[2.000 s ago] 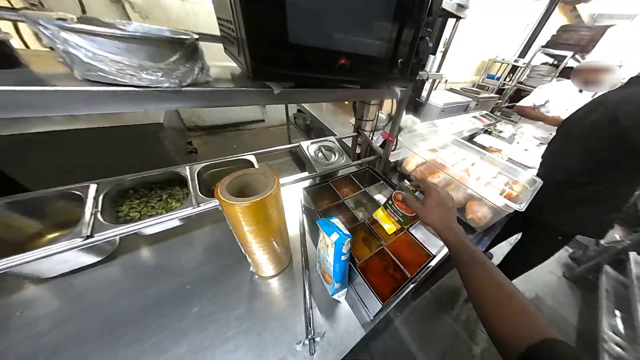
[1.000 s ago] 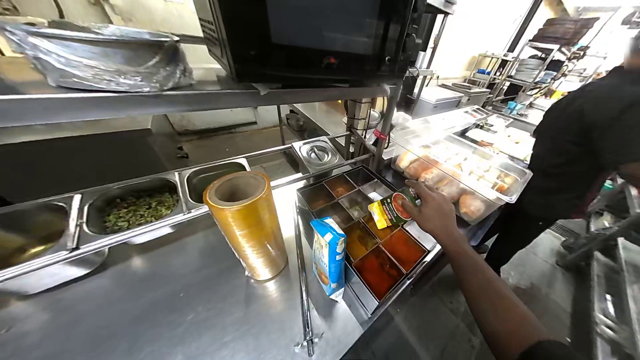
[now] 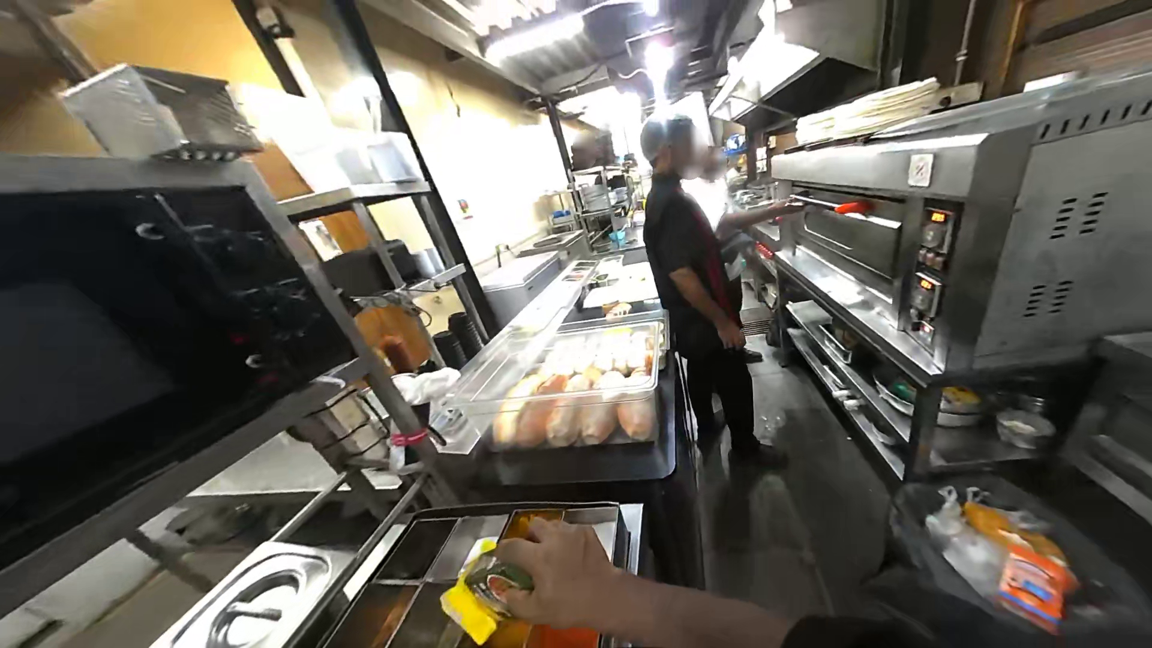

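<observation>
At the bottom centre, my right hand point(image 3: 562, 576) grips a small yellow and green packet point(image 3: 481, 594) by its darker end. Both are over a metal spice box point(image 3: 418, 549) divided into compartments, some with orange or reddish powder in them. My left hand is out of view. Just beyond the spice box, a clear plastic container point(image 3: 576, 396) holds several rounded, bun-like pieces on a dark tray.
A microwave point(image 3: 135, 315) stands on the left shelf, above a lidded steel pan point(image 3: 256, 612). One co-worker point(image 3: 688, 261) in black stands in the aisle, reaching towards a deck oven point(image 3: 855, 234); another person is partly hidden behind. A lined bin point(image 3: 1008, 558) sits at lower right.
The view has swung up and to the right, bringing the oven and bin into sight. My right hand still holds the packet over the spice box.
</observation>
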